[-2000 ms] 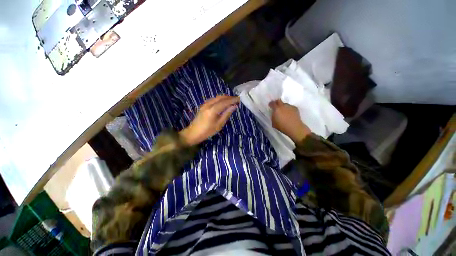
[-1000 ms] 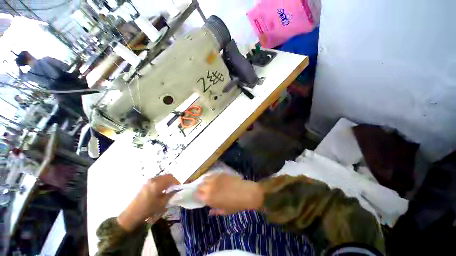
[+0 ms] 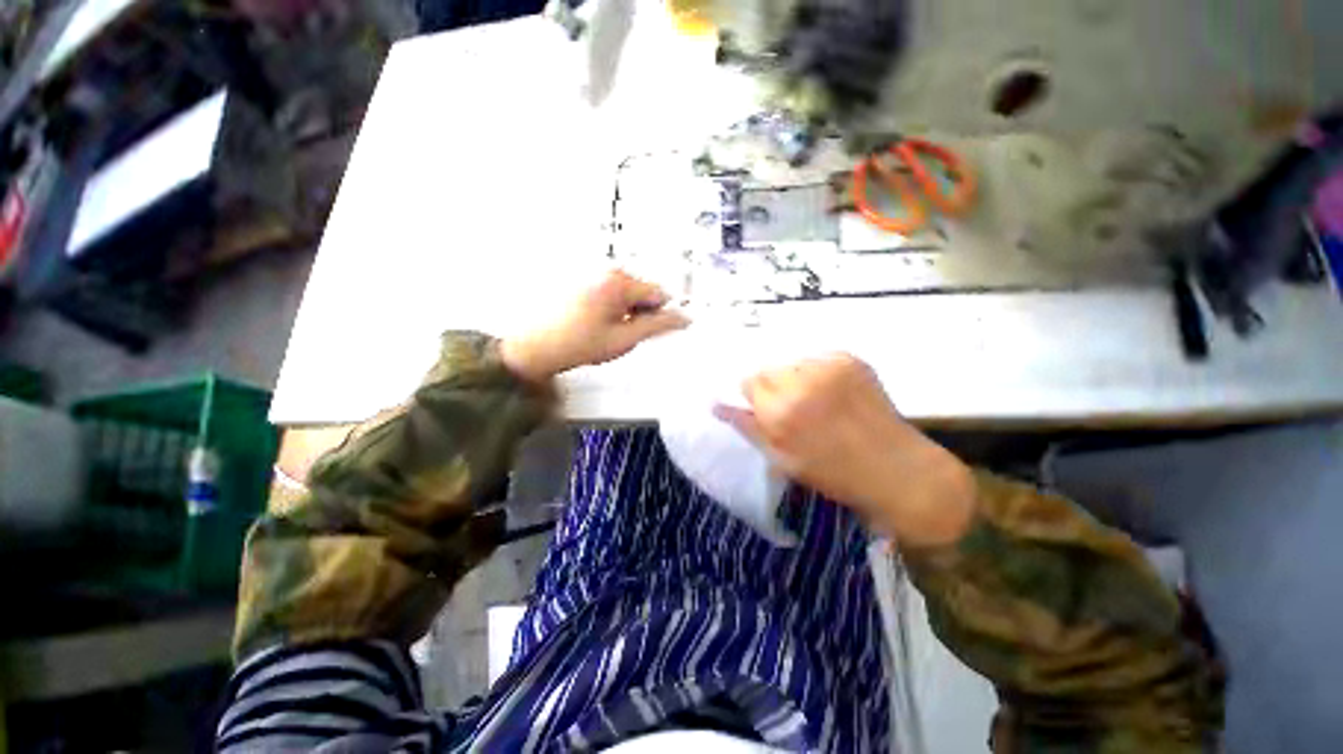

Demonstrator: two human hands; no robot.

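Observation:
A white fabric piece hangs over the near edge of the white table, its upper part washed out against the table top. My right hand grips it at the table edge with thumb and fingers. My left hand is on the table to the left, its fingertips near the fabric's far part; whether it pinches cloth cannot be told in the glare. The needle plate lies beyond both hands. The presser foot area of the machine head is blurred.
Orange-handled scissors lie on the machine bed beside the head. The cream machine casting fills the upper right. A green crate stands on the floor at left. A blue-and-white striped apron covers my lap below the table edge.
The view has swung from the lap and side stack to the machine bed. The white piece has come up from the stack, through both hands, to the table edge. My hands have moved apart.

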